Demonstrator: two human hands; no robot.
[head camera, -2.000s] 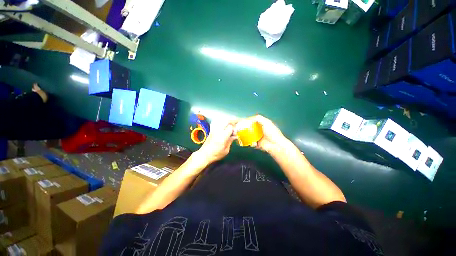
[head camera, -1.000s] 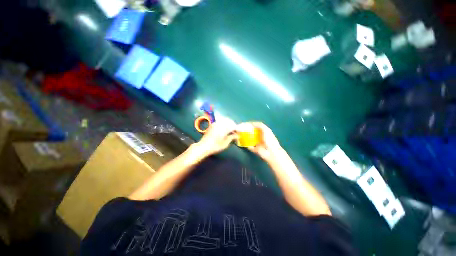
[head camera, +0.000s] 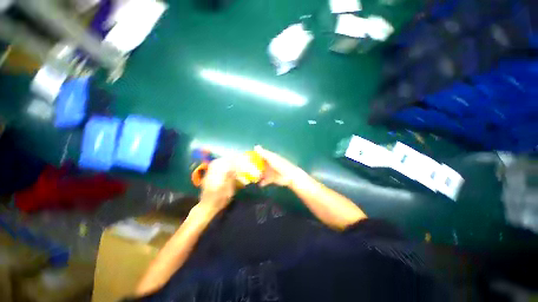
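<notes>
My left hand (head camera: 219, 180) and my right hand (head camera: 272, 167) are close together over the near edge of the green bench (head camera: 236, 118). Between them is a yellow-orange packing tape roll (head camera: 251, 167). My right hand holds its right side; my left hand is at its left side, with the fingers blurred. The blue and orange tape dispenser (head camera: 200, 171) lies just left of my left hand, partly hidden by it.
Blue-black gift boxes (head camera: 138, 143) stand on the left of the bench; more are stacked far right (head camera: 472, 94). White retail boxes (head camera: 407, 163) lie in a row at right. Crumpled white paper (head camera: 291, 46) lies beyond. A brown carton (head camera: 121, 259) and red stool (head camera: 65, 189) are at left.
The camera view has swung and shifted, and the picture is blurred. The tape roll stays between my hands. My left hand now covers part of the dispenser.
</notes>
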